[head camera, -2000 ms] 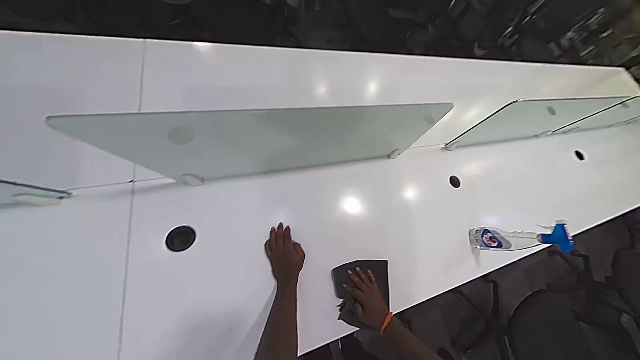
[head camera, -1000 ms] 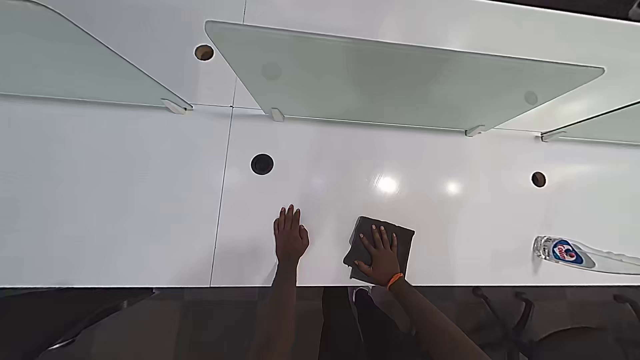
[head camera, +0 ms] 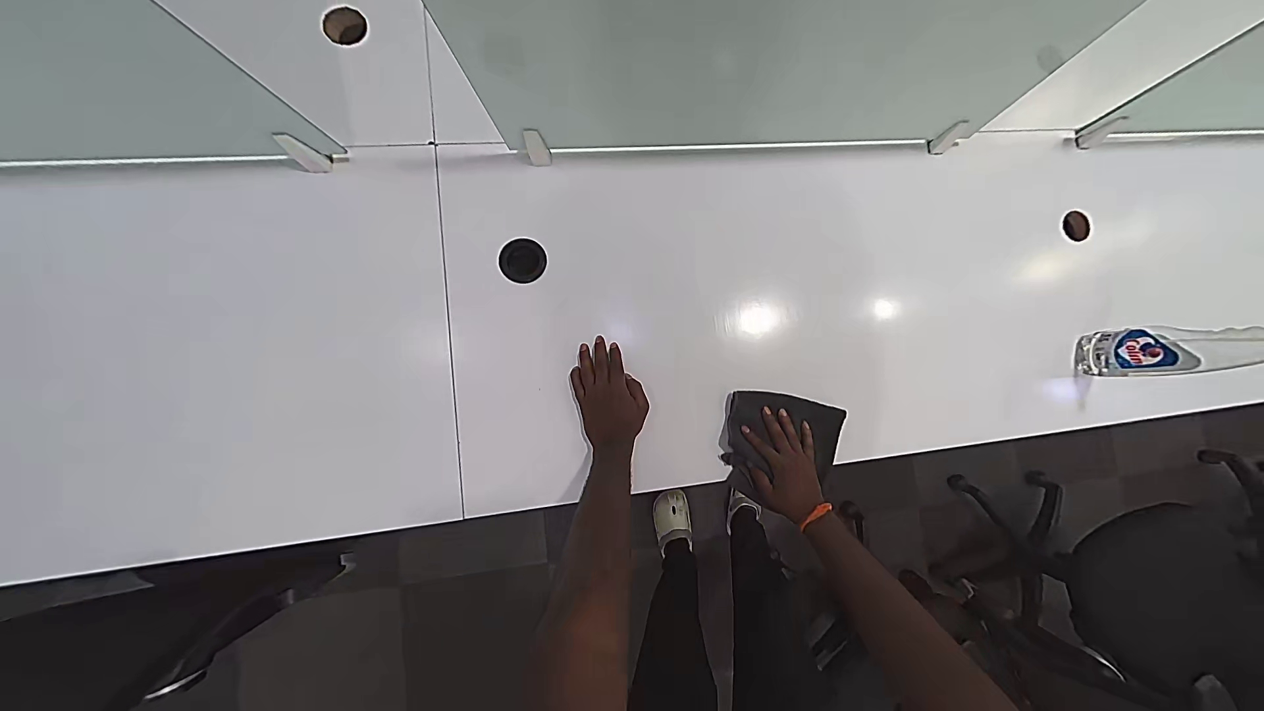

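Note:
My left hand (head camera: 608, 397) rests palm down on the white tabletop (head camera: 632, 237), its fingers pointing toward the glass partition, with nothing in it. To its right, my right hand (head camera: 786, 460) lies spread over a dark grey cloth (head camera: 828, 425) at the table's near edge, pressing it from above; part of the cloth is hidden under the palm. An orange band is on the right wrist. Farther right a clear plastic Colin spray bottle (head camera: 1195, 351) lies on its side, its top cut off by the view's edge.
A frosted glass partition (head camera: 731, 79) on small clamps runs behind the hands, with others at left and right. Round cable holes, one with a black grommet (head camera: 522, 261), pierce the tabletop. A black chair (head camera: 1155, 583) stands at lower right, another dark chair (head camera: 178, 622) at lower left.
The view has shifted and now looks more steeply down. My right hand stays on the cloth, and my left hand remains on the tabletop.

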